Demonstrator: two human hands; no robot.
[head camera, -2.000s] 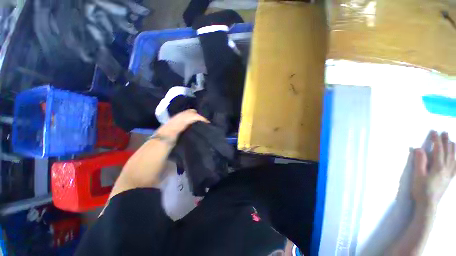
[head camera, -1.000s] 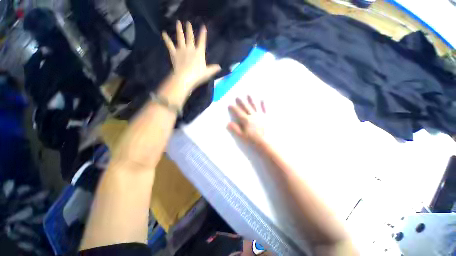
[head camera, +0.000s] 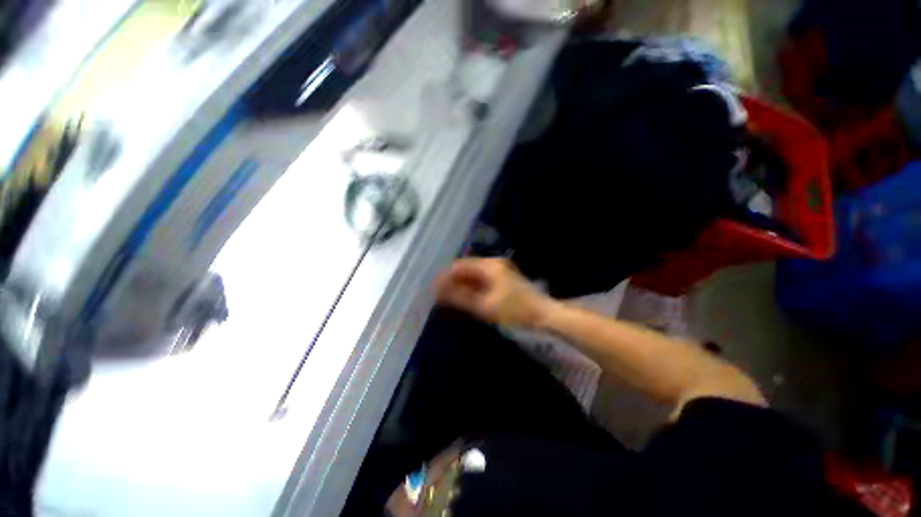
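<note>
My right hand (head camera: 490, 291) is at the table's front edge, with its fingers curled and blurred. I cannot tell whether it holds anything. A large heap of black cloth (head camera: 616, 172) lies just beyond it, right of the table, bulging over a red crate (head camera: 742, 242). My left hand is not in view. The sewing machine head (head camera: 172, 212), white with blue stripes, stands at the left on the white tabletop (head camera: 131, 444), blurred.
A round shiny metal part (head camera: 381, 206) with a thin dark rod stands on the tabletop. The grey table edge (head camera: 404, 293) runs diagonally beside my hand. A blue crate (head camera: 858, 252) is on the floor at the far right. My dark clothing fills the bottom.
The view has swung right from the cloth and tabletop to the machine and red crate. My left hand has left view. My right hand has moved off the white tabletop to its front edge.
</note>
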